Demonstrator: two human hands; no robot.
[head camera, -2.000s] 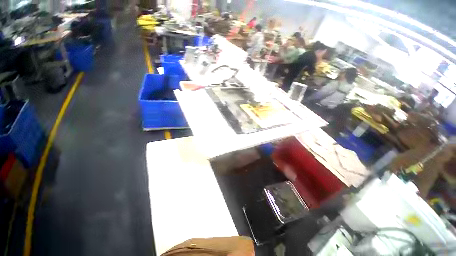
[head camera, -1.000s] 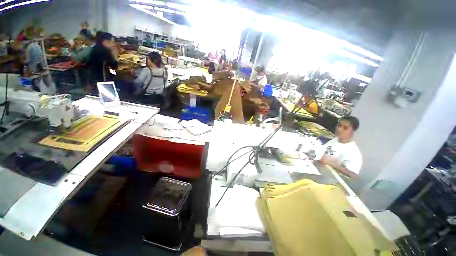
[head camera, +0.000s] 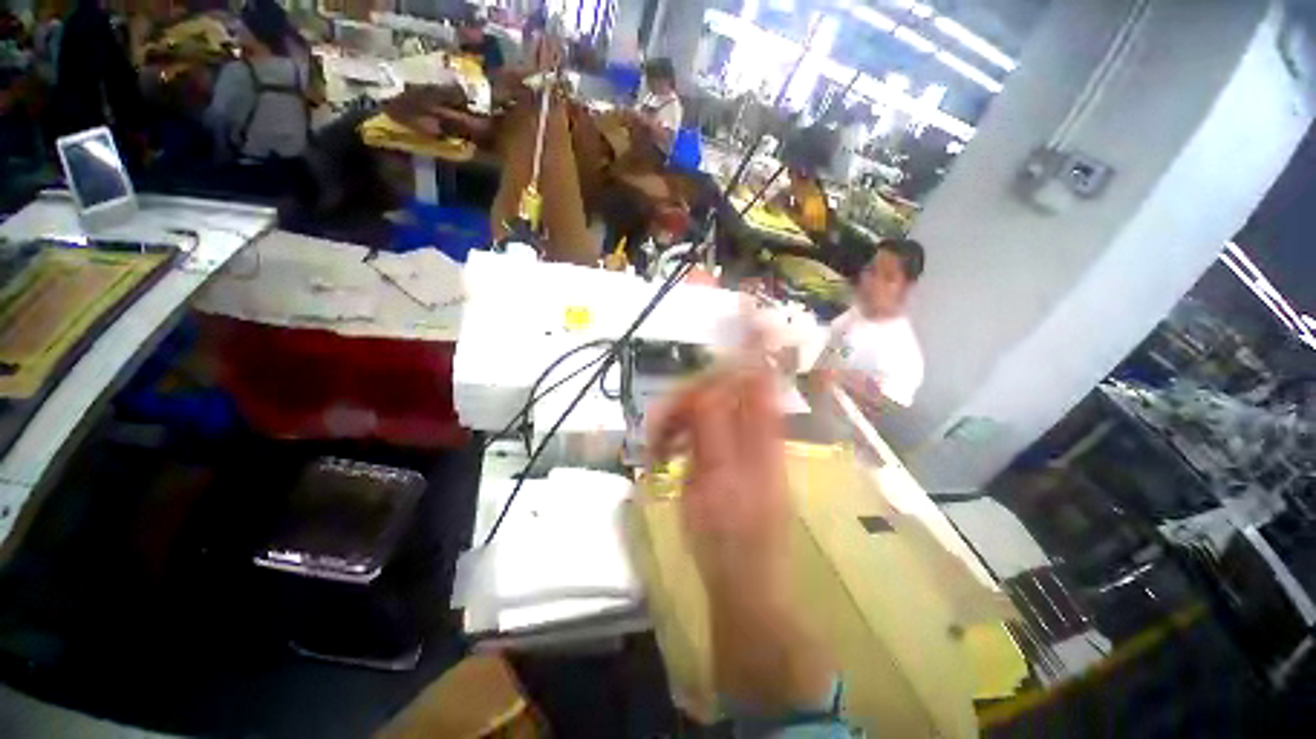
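My right hand (head camera: 736, 505) is raised over the tan panels, blurred, with its fingers pointing at the machine; whether it holds anything is unclear. The stacked tan panels (head camera: 852, 578) lie on the table under it, with a small dark rectangle and yellow edges. The long white sewing machine (head camera: 520, 325) stands behind, with black cables looping over it. White folded sheets (head camera: 566, 541) lie left of the panels. A brown piece (head camera: 462, 705) shows at the bottom edge. My left hand is not in view.
A seated person (head camera: 878, 339) is beyond the panels, near a white pillar (head camera: 1068, 217). At left are a pale table edge (head camera: 188, 274), a tablet-like screen (head camera: 97, 176), a red bin (head camera: 339, 383) and a shiny-topped dark container (head camera: 347, 513).
The view has swung right from the aisle and left table to the machine and tan panels. My right hand has come up over the panels.
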